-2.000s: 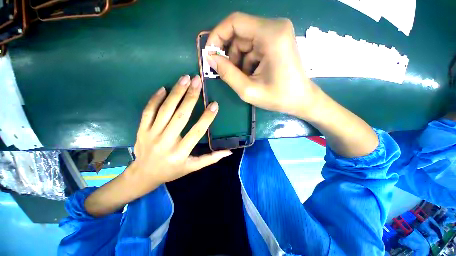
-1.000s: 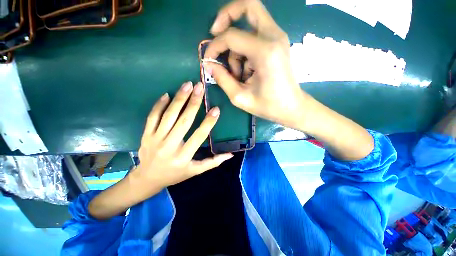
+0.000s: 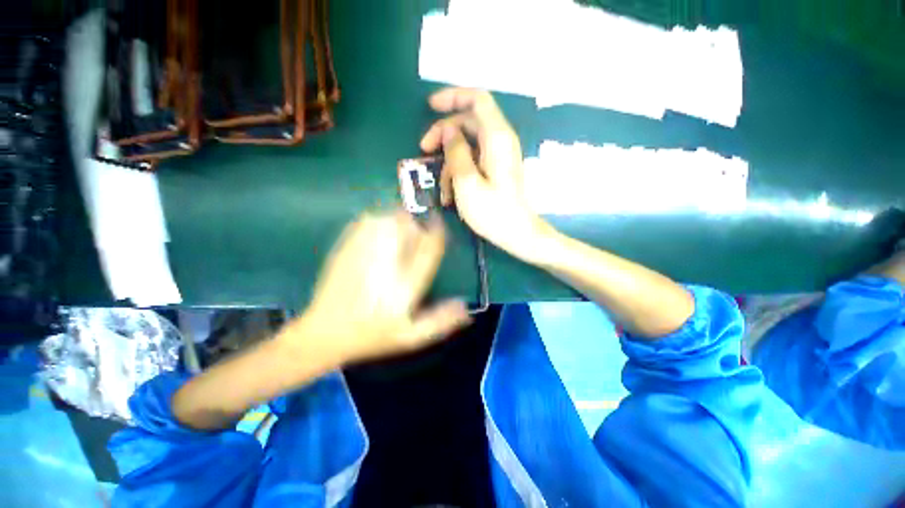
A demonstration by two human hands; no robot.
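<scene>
The phone-sized frame (image 3: 483, 273) lies at the bench's near edge, largely hidden by my hands. A white die-cut adhesive piece (image 3: 410, 189) with cut-outs lies on the dark top end of the frame. My right hand (image 3: 486, 179) is at the frame's upper right side, with its upper fingers raised apart and nothing seen in them. My left hand (image 3: 372, 283) is blurred and covers the middle and left side of the frame, its fingers just below the white piece and its thumb near the bottom end. Whether it grips the frame cannot be seen.
White sticker sheets (image 3: 635, 181) lie right of the frame, with more overlapping sheets (image 3: 585, 60) behind. Copper-edged frames (image 3: 298, 99) are stacked at the upper left beside a long white strip (image 3: 129, 233). A crinkled clear bag (image 3: 104, 357) hangs below the bench edge. A person's blue sleeve (image 3: 843, 347) is at right.
My right hand has moved off the white piece to the frame's right side. My left hand has moved up and right over the frame. The view has shifted, showing more of the left stack.
</scene>
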